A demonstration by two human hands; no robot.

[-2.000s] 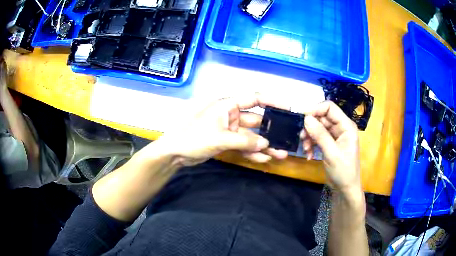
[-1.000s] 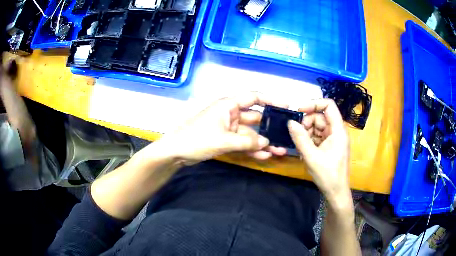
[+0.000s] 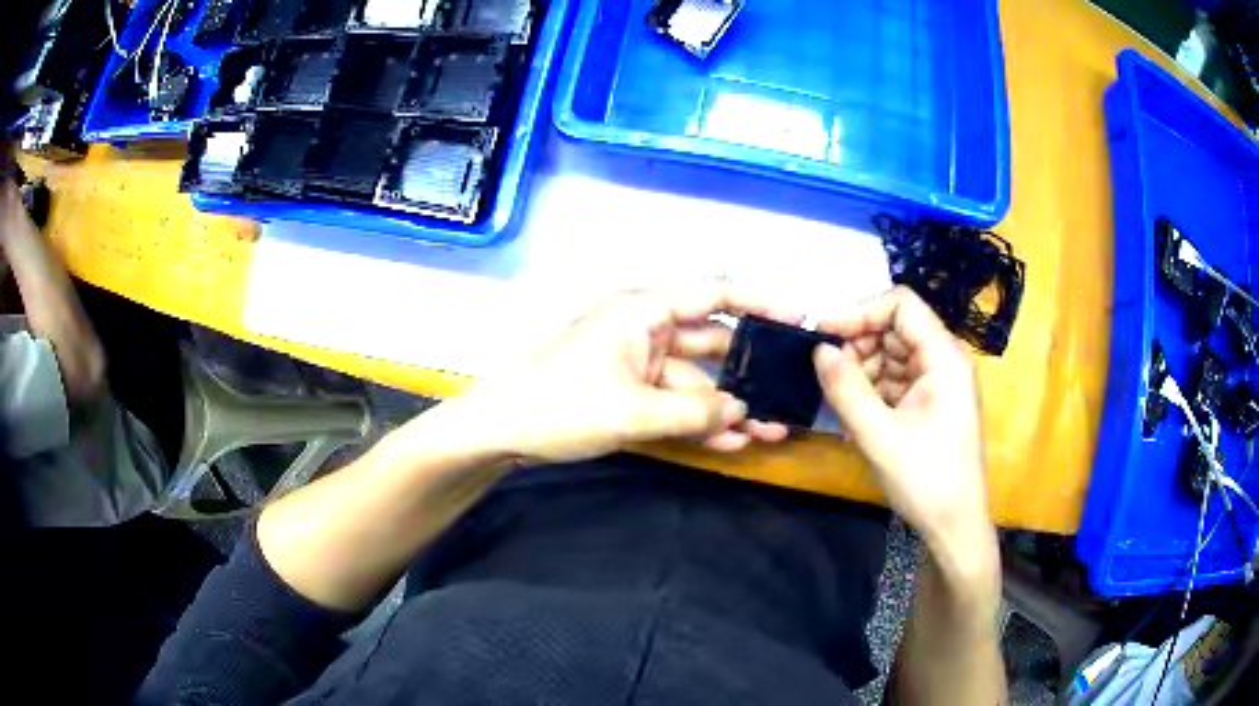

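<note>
A square black housing shell (image 3: pixel 776 370) is held above the table's front edge, between both hands. My left hand (image 3: pixel 642 375) grips its left side, with the thumb at the lower left corner and fingers behind it. My right hand (image 3: pixel 904 390) holds its right side, with the thumb tip at the upper right edge. A sealing ring in the shell's edge cannot be made out. A tangled pile of black sealing rings (image 3: pixel 953 276) lies at the right end of the white work sheet (image 3: pixel 401 287).
A blue tray (image 3: pixel 514 193) at left holds rows of black housings. The blue supply tray (image 3: pixel 884 204) holds one housing. A blue tray of cabled units (image 3: pixel 1105 552) stands at right. Another person's arm (image 3: pixel 55 310) and a stool (image 3: pixel 262 428) are at left.
My right thumb has moved from the shell's right side onto its face and then back up to its upper right edge. The shell is slightly lower. The other person's arm at left has shifted.
</note>
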